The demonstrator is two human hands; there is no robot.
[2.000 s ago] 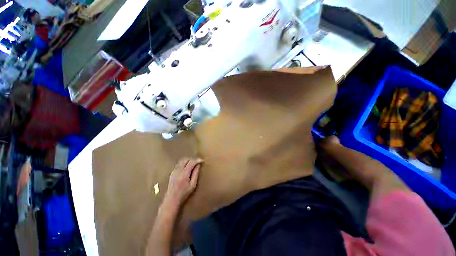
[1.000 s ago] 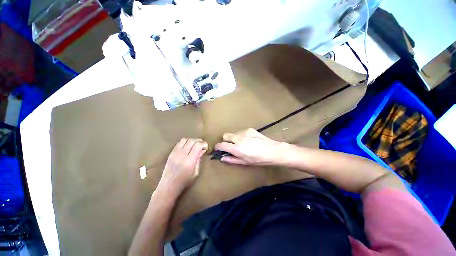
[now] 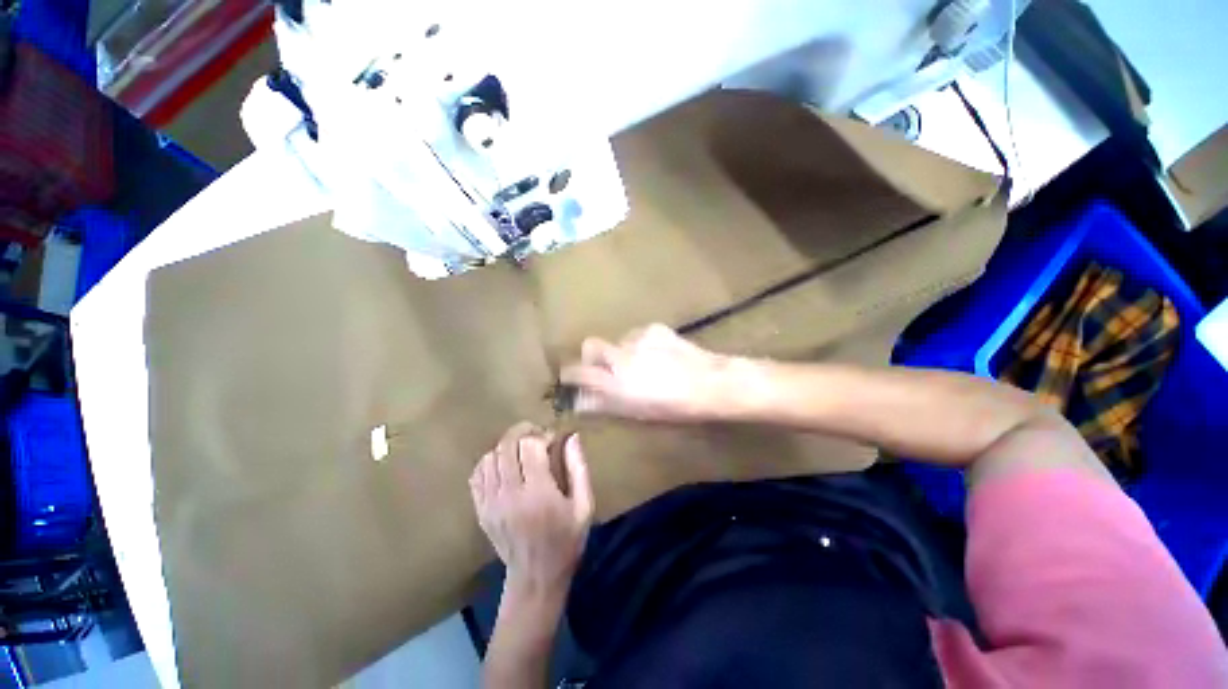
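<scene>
The brown cloth panel [image 3: 296, 525] lies across the table under the sewing machine head [image 3: 471, 148]. My right hand [image 3: 646, 377] is closed around the small dark thread snips [image 3: 563, 397], mostly hidden in the fist, with their tip over the cloth. A black cord [image 3: 808, 276] runs from that hand up to the panel's right corner. My left hand [image 3: 533, 498] lies on the cloth just below the snips, fingers bent; whether it pinches the cloth cannot be told. A small cream sticker [image 3: 380, 442] is on the left part of the cloth.
A blue bin [image 3: 997, 337] with orange-and-black plaid cloth [image 3: 1098, 357] stands at the right. The white table edge [image 3: 115, 390] curves down the left side. My dark-clothed lap borders the cloth below. A clear package with red stripes [image 3: 189, 67] lies at upper left.
My right hand first came in from the right with the snips and cord, and now sits slightly higher. My left hand has moved down and a little right along the cloth. The view has moved closer.
</scene>
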